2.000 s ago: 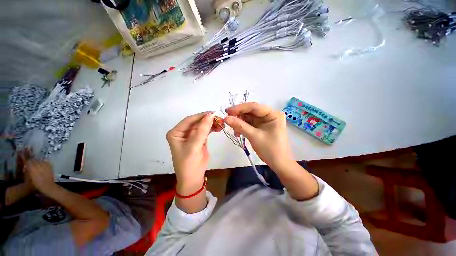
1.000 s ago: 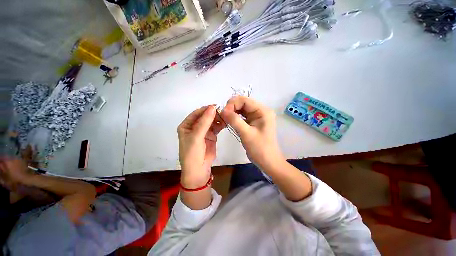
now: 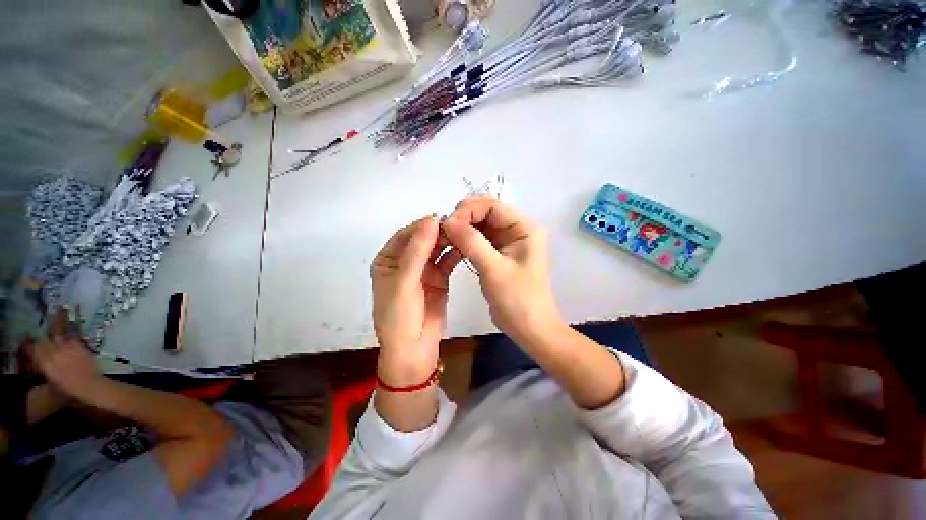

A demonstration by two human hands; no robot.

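Observation:
My left hand [image 3: 411,279] and my right hand [image 3: 508,259] meet above the front of the white table, fingertips almost touching. Both pinch thin lead wires [image 3: 469,266] of a harness, mostly hidden by my fingers. What sits between the fingertips is too small to tell. Small white pieces or wire ends [image 3: 485,187] show just beyond my right fingertips. The harness bundle [image 3: 508,71], with white cables and dark brown-red wire ends, lies at the far side. A single harness [image 3: 325,149] with a red mark lies left of it.
A teal phone [image 3: 651,233] lies right of my hands. A printed tote bag [image 3: 335,91] stands at the back. Left are keys [image 3: 227,156], a black phone [image 3: 176,321], a black-and-white heap [image 3: 127,244] and a neighbour's hands [image 3: 66,361]. A clear strip [image 3: 751,81] and dark-ended bundle [image 3: 881,28] lie far right.
My hands stay pinched together and have turned slightly. The white cable that hung below my right hand two seconds ago is now hidden. The neighbour's hands have moved.

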